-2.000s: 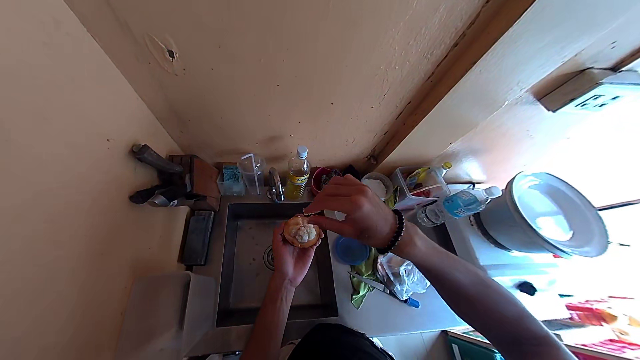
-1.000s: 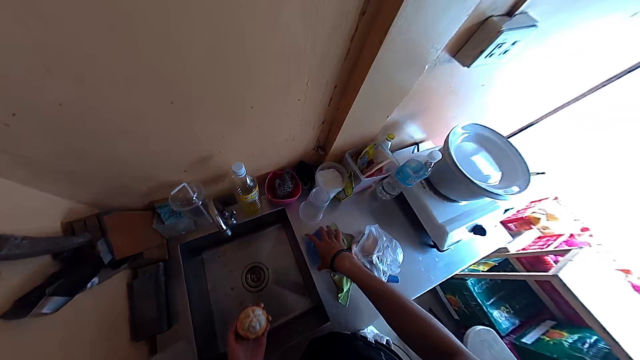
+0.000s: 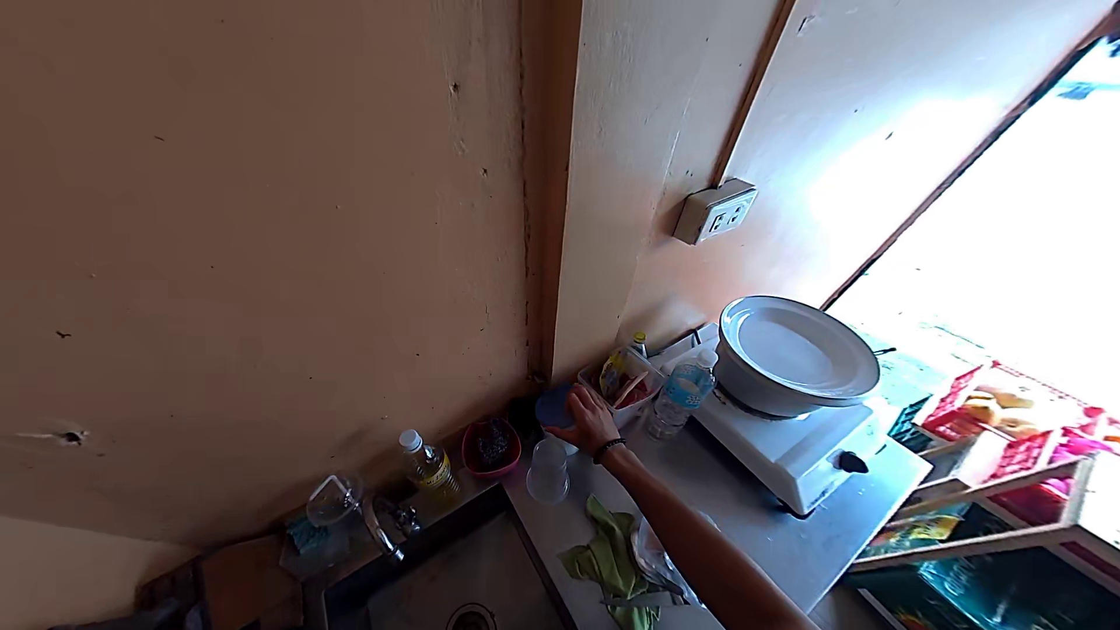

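My right hand [image 3: 588,420], with a dark beaded bracelet at the wrist, grips a round blue lid [image 3: 555,406] over a white tub near the wall. Just left of the hand stands a clear plastic cup [image 3: 549,472]. Behind it is a white basket [image 3: 632,390] of packets. A green cloth [image 3: 605,560] and a clear plastic bag [image 3: 656,560] lie on the steel counter below my forearm. My left hand is outside the view.
A steel sink [image 3: 455,569] with a faucet [image 3: 381,532] is at the lower left. Along the wall stand an oil bottle [image 3: 429,465] and a red bowl [image 3: 491,447]. A water bottle [image 3: 682,395] stands beside a white gas stove [image 3: 787,446], which carries a lidded pot [image 3: 792,354].
My right hand has moved from the counter by the green cloth to the tub at the wall, and the blue lid is there now. My left hand has left the view, which has swung upward.
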